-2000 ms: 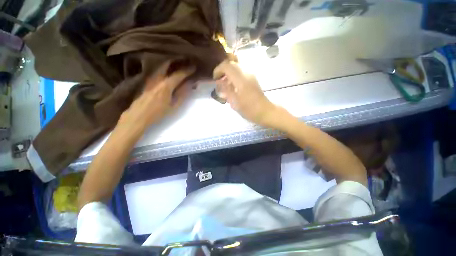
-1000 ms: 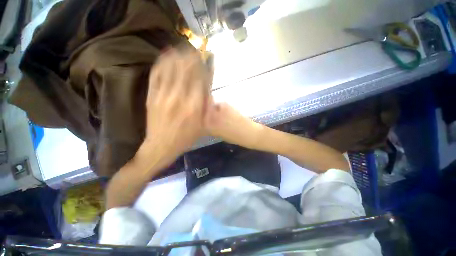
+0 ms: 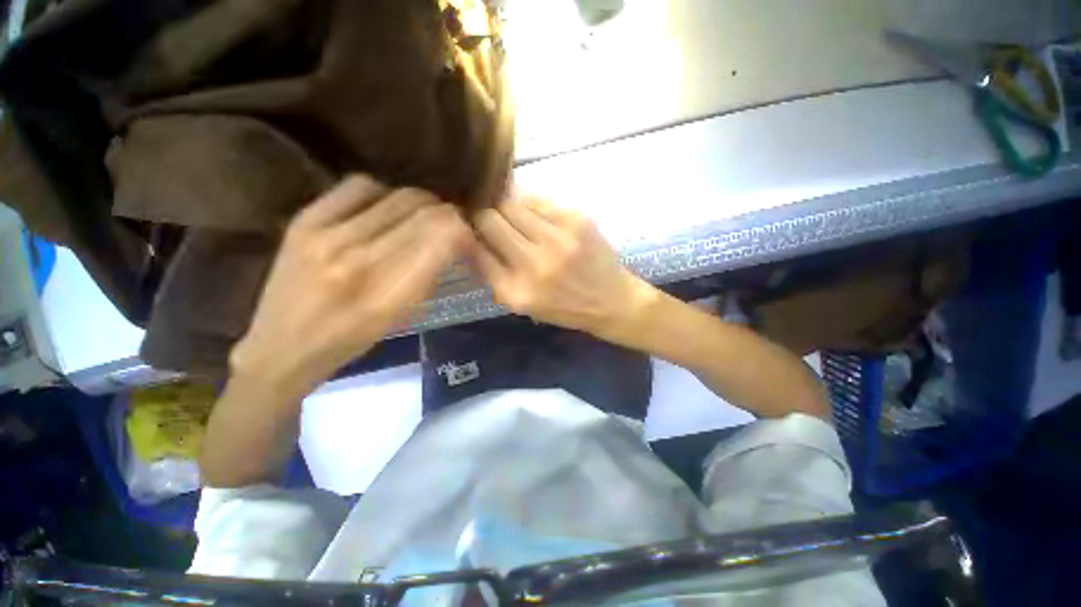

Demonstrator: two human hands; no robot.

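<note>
A brown garment [image 3: 391, 107] lies bunched on the white machine table, left of the bright lamp glow. My left hand [image 3: 356, 261] grips the garment's near edge with its fingertips, close to the table's front edge. My right hand [image 3: 551, 263] pinches the same edge just to the right, its fingertips touching or nearly touching those of my left hand. The garment's right edge runs up from my fingers to the lit needle area [image 3: 472, 21] at the top, where the needle itself cannot be made out.
Scissors [image 3: 1002, 101] with green and yellow-orange handles lie at the table's right. A pale tape strip [image 3: 759, 243] runs along the front edge. Blue crates stand below, the right one [image 3: 844, 397] under brown cloth. A dark cloth [image 3: 533, 356] with a white label hangs at my lap.
My left hand has moved off the top of the cloth to its near edge, and my right hand has risen to meet it. The view has shifted, so the machine head is mostly out of frame.
</note>
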